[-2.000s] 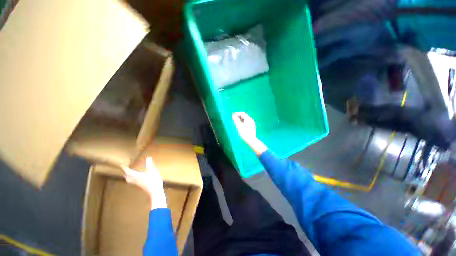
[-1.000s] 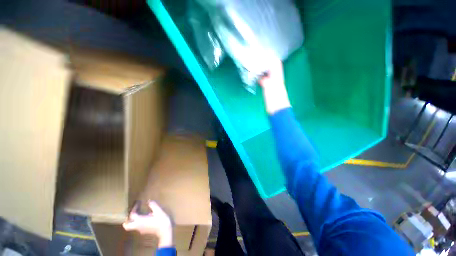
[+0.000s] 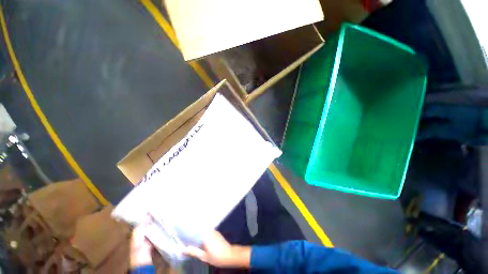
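A white polybagged product with black KARL LAGERFELD lettering is held slanted over an open brown carton. It covers much of the carton's opening. My left hand grips the bag's near left end, partly cut off by the bottom edge. My right hand grips the bag's near edge, to the right of my left hand. The green tote stands to the right, with no bag seen in it.
A second open carton stands beyond, with a large flat cardboard sheet over it. Brown bag pieces lie at lower left. Yellow lines cross the grey floor. A dark-clothed person's part shows at right.
The bagged product has come out of the green tote and is now over the carton. My left hand has left the carton and holds the bag too. The view has turned.
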